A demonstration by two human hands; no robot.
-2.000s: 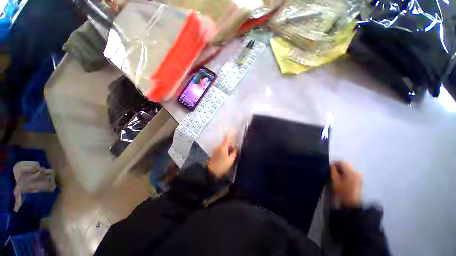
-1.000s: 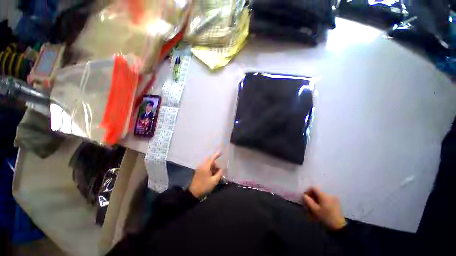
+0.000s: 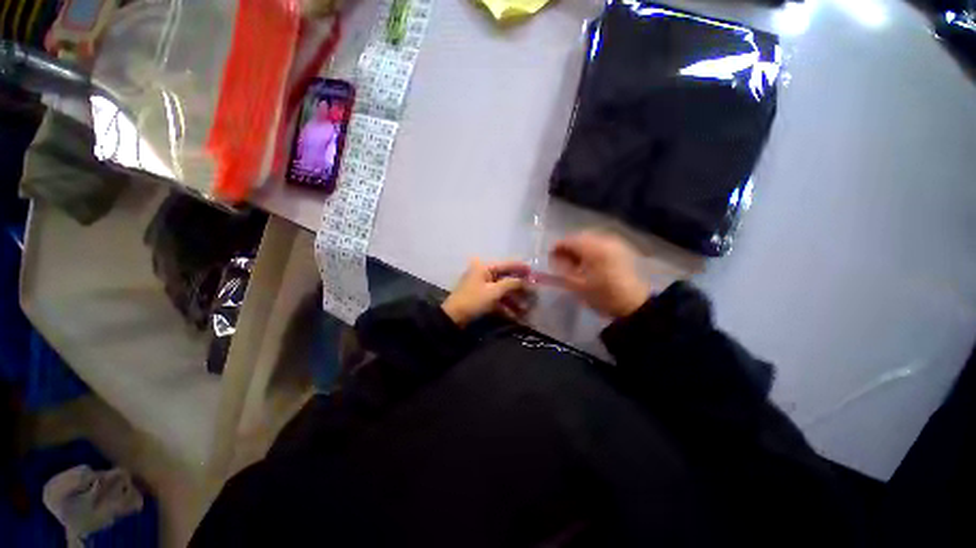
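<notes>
A folded dark garment in a clear plastic bag (image 3: pixel 669 128) lies on the white table in front of me, with glossy glare along its edges. The bag's open end points towards me. My left hand (image 3: pixel 490 293) is at the near left corner of that end, its fingers pinched on the bag's edge. My right hand (image 3: pixel 601 274) is just right of it, blurred, with its fingertips on the same edge. A thin pinkish strip shows between the two hands.
A smartphone (image 3: pixel 320 135) lies beside white label strips (image 3: pixel 360 193) on the left. Clear bags with an orange-red band (image 3: pixel 253 102) lie further left. A yellow sheet (image 3: pixel 512 9) is at the top edge. A cream trolley (image 3: pixel 128 321) holds dark cloth below left.
The bagged garment has shifted up and right in view. My right hand has moved left, close to my left hand, and both now pinch the bag's near edge.
</notes>
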